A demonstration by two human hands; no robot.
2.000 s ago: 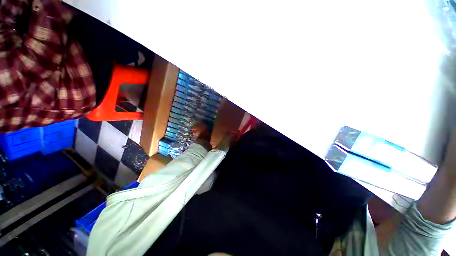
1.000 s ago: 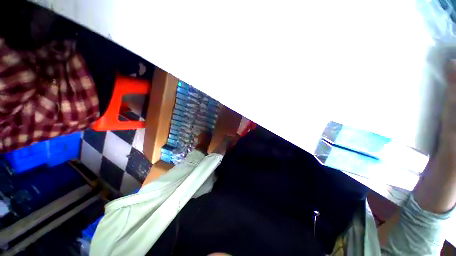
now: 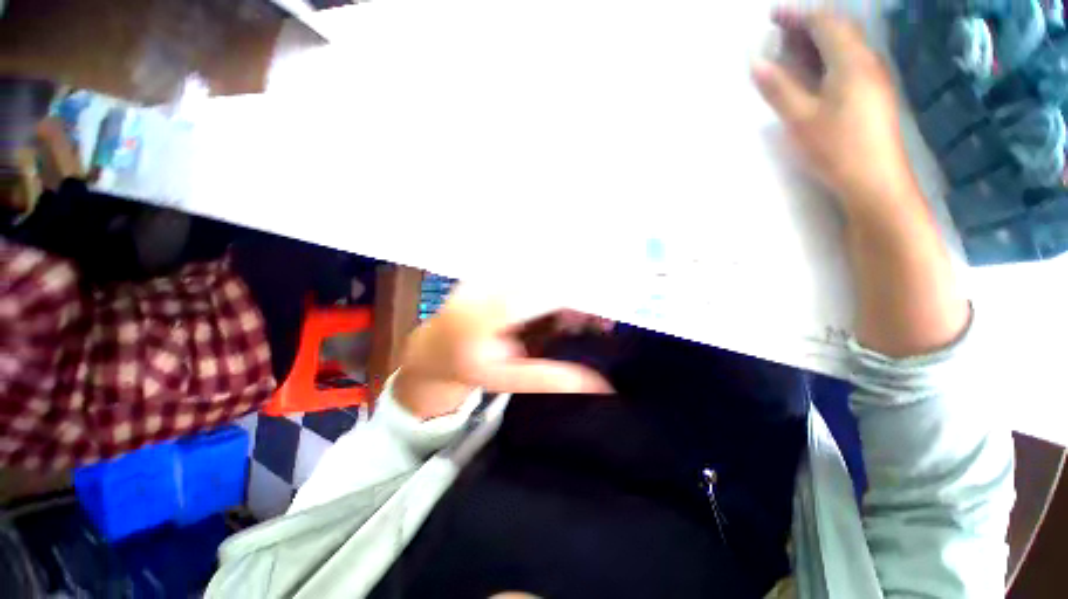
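Observation:
My left hand (image 3: 498,351) is blurred at the front edge of the white tabletop (image 3: 527,152), above the packing carton (image 3: 398,310). Its fingers are apart and nothing shows in it. My right hand (image 3: 837,111) is over the tabletop at upper right, thumb and fingers apart, with no held thing visible. Beside it lies a heap of coiled cables (image 3: 1013,129) in pale loops. The blue and clear packs (image 3: 673,281) near the front edge are almost washed out by glare. Only a sliver of blue packs (image 3: 436,293) shows inside the carton.
A person in a red checked shirt (image 3: 152,351) is at the left, by a red plastic stool (image 3: 316,357). Blue boxes (image 3: 164,480) stand on the floor below. Small blue-white items (image 3: 117,140) lie at the table's far left. A brown carton edge (image 3: 1036,497) shows at lower right.
The view has turned, showing more cable heap and the table's far left. My left hand has come up from the carton to the table edge. My right hand has come into view with its forearm.

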